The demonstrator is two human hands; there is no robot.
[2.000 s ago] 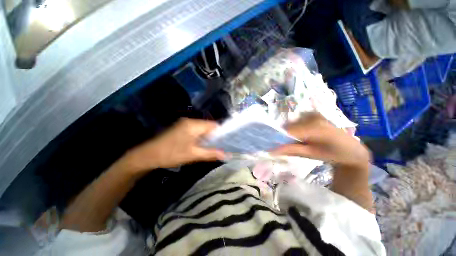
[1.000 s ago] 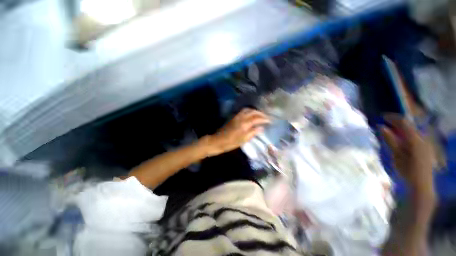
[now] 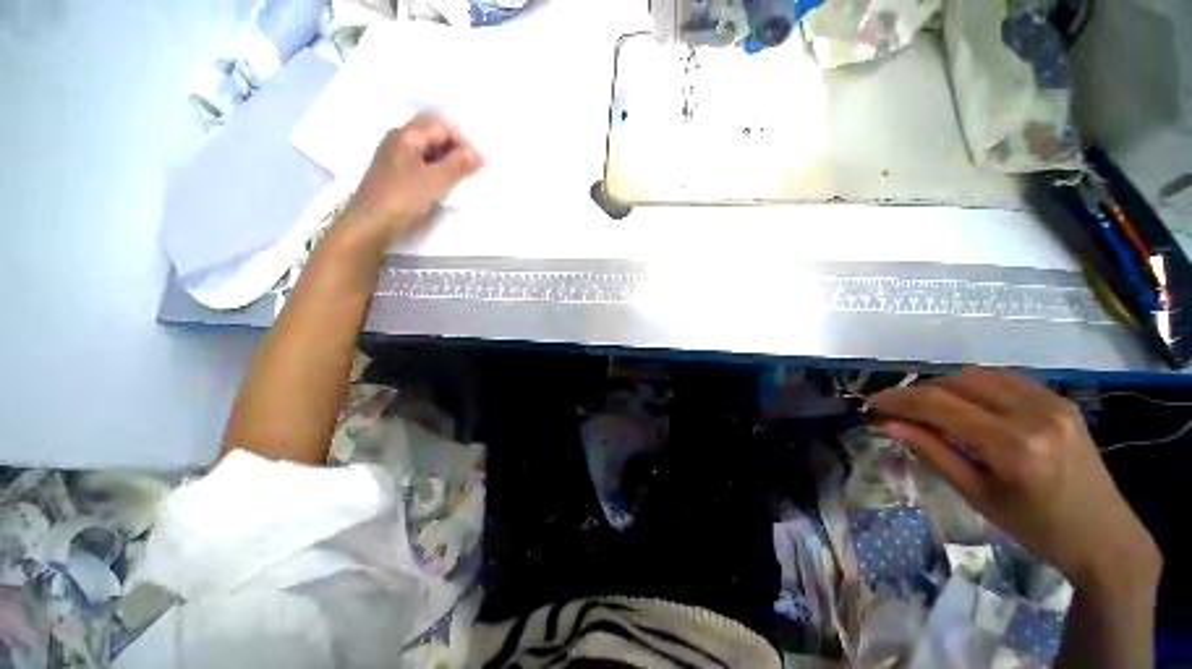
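Note:
My left hand [image 3: 418,173] is over a white panel [image 3: 353,111] on the table, left of the machine bed. Its fingers are curled and blurred; whether they grip the panel cannot be told. A lavender-looking panel [image 3: 242,190] lies beside it at the left. My right hand [image 3: 1000,438] is below the table's front edge, over a bundle of print pieces [image 3: 895,542]. Its thumb and fingertips are close together near a dark, unclear bit of cloth; a grip cannot be made out.
The sewing machine bed [image 3: 732,124] is at the top centre. Cream print pieces [image 3: 1007,98] lie right of it. A dark tray [image 3: 1144,281] with pens or tools is at the right. A ruler strip [image 3: 523,288] runs along the front edge. More fabric heaps [image 3: 418,490] lie below.
The view has swung from the lap to the table. My left hand has moved up onto the table. The blue-grey piece both hands held earlier is no longer seen between them.

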